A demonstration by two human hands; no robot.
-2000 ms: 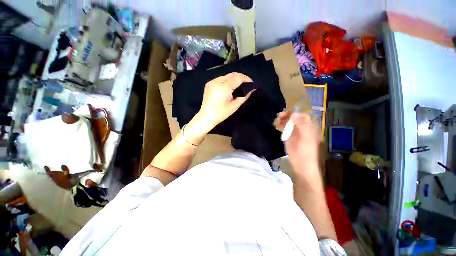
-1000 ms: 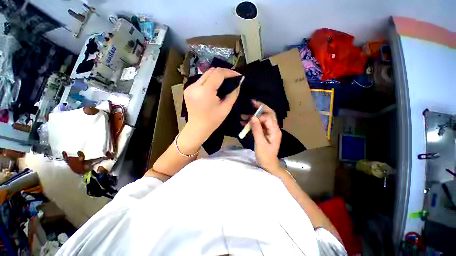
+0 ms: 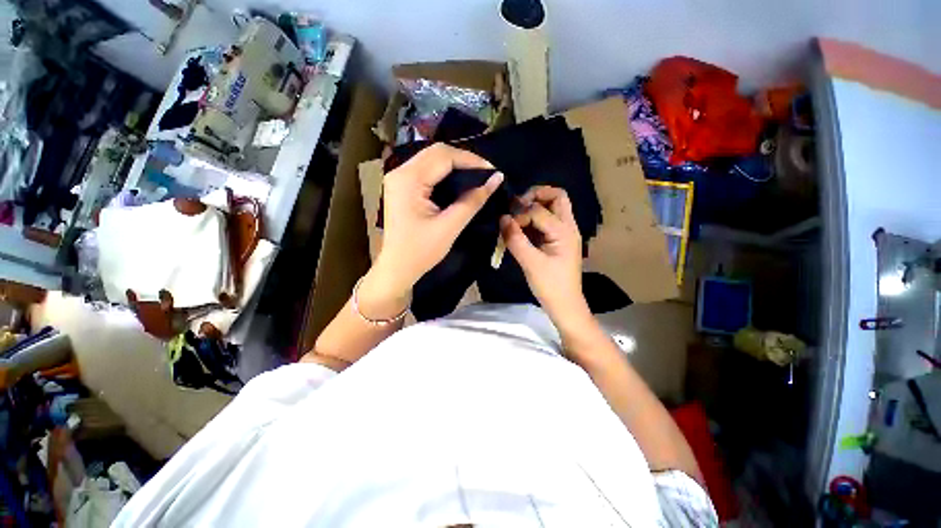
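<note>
A black cloth piece (image 3: 451, 189) is pinched between the thumb and fingers of my left hand (image 3: 423, 215). My right hand (image 3: 547, 243) is close beside it on the right, with its fingertips at the cloth. It holds a pale finger-length stick (image 3: 498, 252), whose lower end shows below the fingers; its tip is hidden. More black cloth hangs below my hands to my lap. A fanned stack of black pieces (image 3: 562, 165) lies behind on a tan cardboard sheet (image 3: 635, 248).
An open cardboard box (image 3: 454, 72) with clear plastic is behind the stack. A sewing machine (image 3: 248, 88) and a white bag (image 3: 165, 253) are on the left table. A red plastic bag (image 3: 702, 108) is at the back right. Scissors (image 3: 848, 490) lie on the right table.
My right hand came in from the right to the cloth, and its pale stick now shows less and points more steeply. My left hand still pinches the cloth.
</note>
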